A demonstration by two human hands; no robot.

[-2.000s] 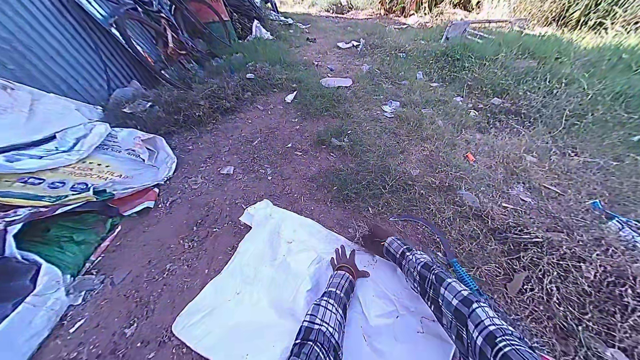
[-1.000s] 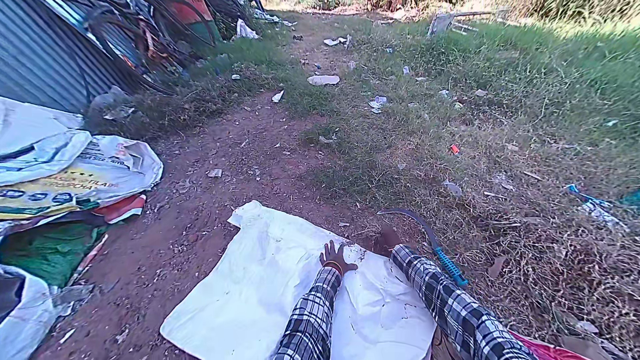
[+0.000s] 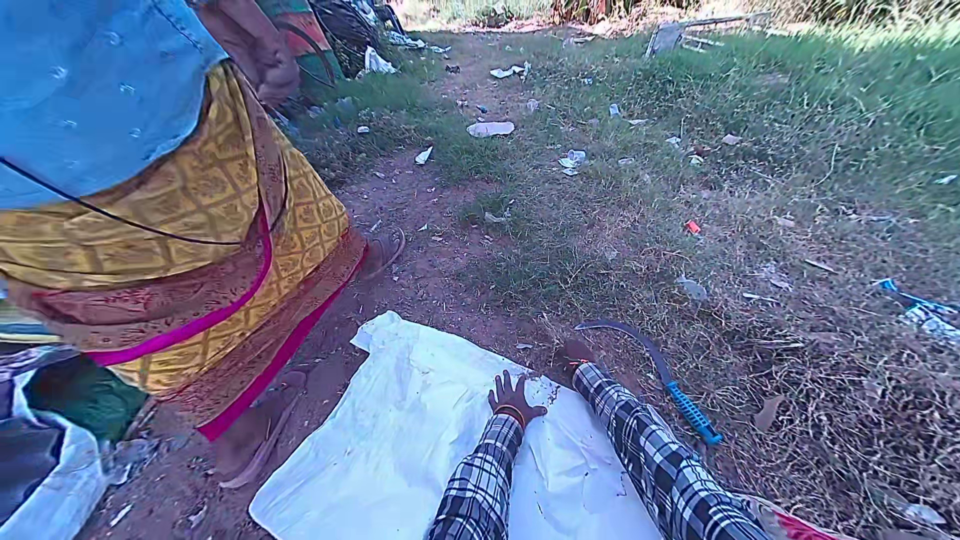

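A white woven plastic sack [image 3: 375, 427] lies spread on the bare soil in front of me. My left hand [image 3: 516, 399] presses flat on it, palm down, with the fingers spread. Just beyond the sack's upper right edge is my right hand [image 3: 574, 354], near the ground; its fingers are dark and unclear, so its grip cannot be told. Right beside that hand rests a sickle [image 3: 651, 346] with a curved metal blade and a blue ribbed handle, touched by neither hand.
Another person [image 3: 225, 225] in a blue top and yellow patterned skirt strides past on the left. Filled or folded sacks [image 3: 67, 480] lie at the lower left. Litter, including a white piece [image 3: 490, 129], dots the grass, and a frame [image 3: 675, 34] stands at the back.
The other person has come into view on the left, in front of the corrugated wall and part of the sacks. My hands have stayed at about the same places on and beside the white sack.
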